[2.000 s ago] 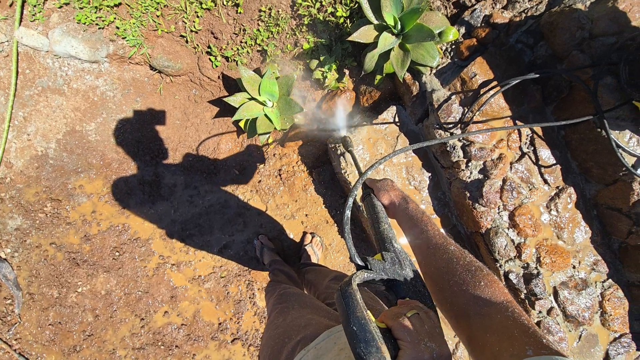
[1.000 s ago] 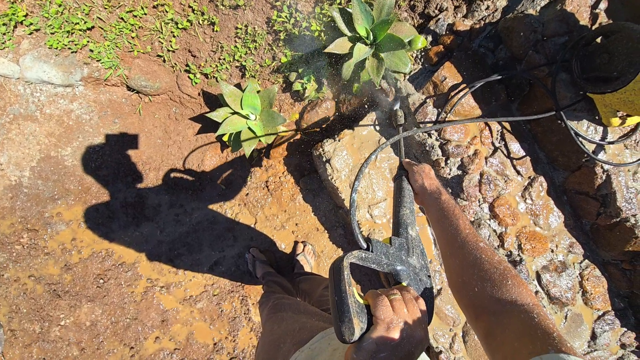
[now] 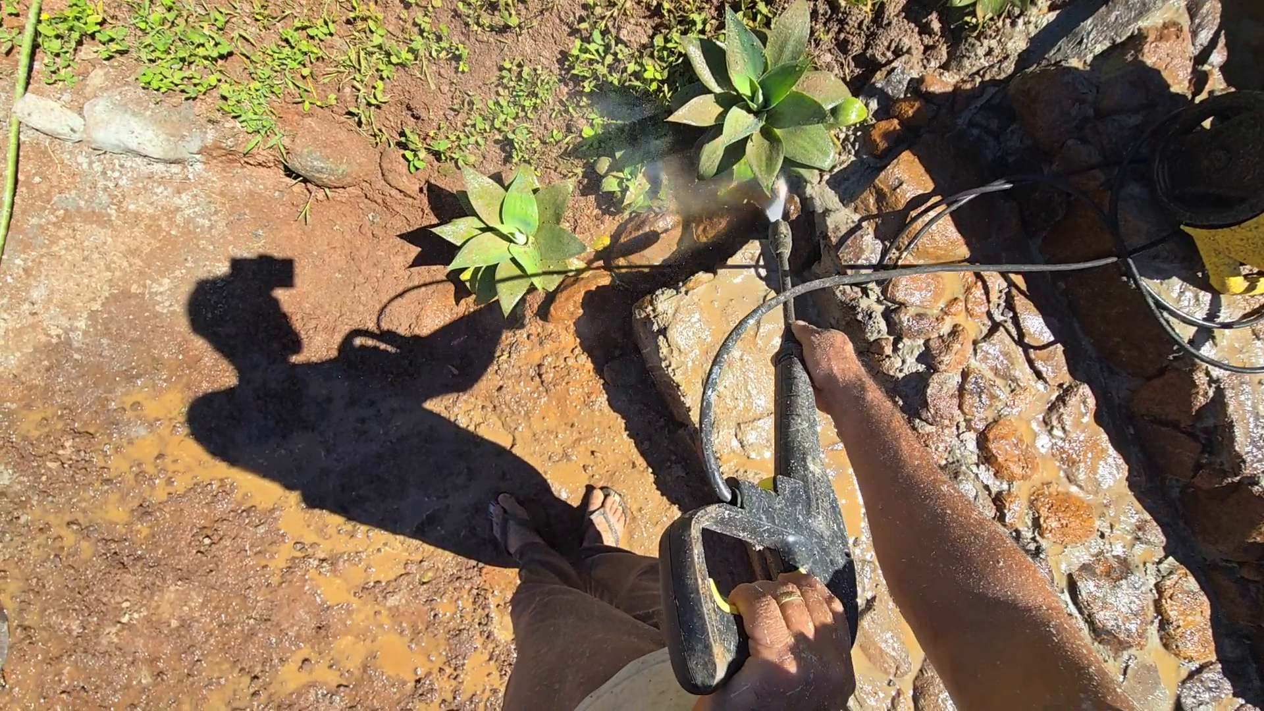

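A black pressure washer gun (image 3: 815, 513) lies lengthwise along the lower middle of the view. My left hand (image 3: 790, 632), with a ring on one finger, is closed around its rear grip near the yellow trigger. Farther forward, my right hand (image 3: 828, 363) grips the slim lance. White spray (image 3: 775, 202) leaves the nozzle (image 3: 780, 235) just below the larger agave-like plant (image 3: 765, 104), and mist drifts to the left. A smaller agave-like plant (image 3: 513, 237) grows left of the nozzle. The black hose (image 3: 726, 365) loops from the gun toward the right.
Below the lance is a wet, muddy stone slab (image 3: 711, 346). Wet rough stonework (image 3: 1007, 449) runs along the right, with hose coils and a yellow-and-black machine (image 3: 1229, 252) beyond. My sandalled feet (image 3: 602, 513) stand on muddy red soil (image 3: 296, 592). Pale stones (image 3: 143, 123) edge the weeds.
The nozzle has moved from the slab's upper edge, near the smaller plant, to just below the larger plant. Both hands have stayed on the gun and lance. More of the yellow-and-black machine shows now.
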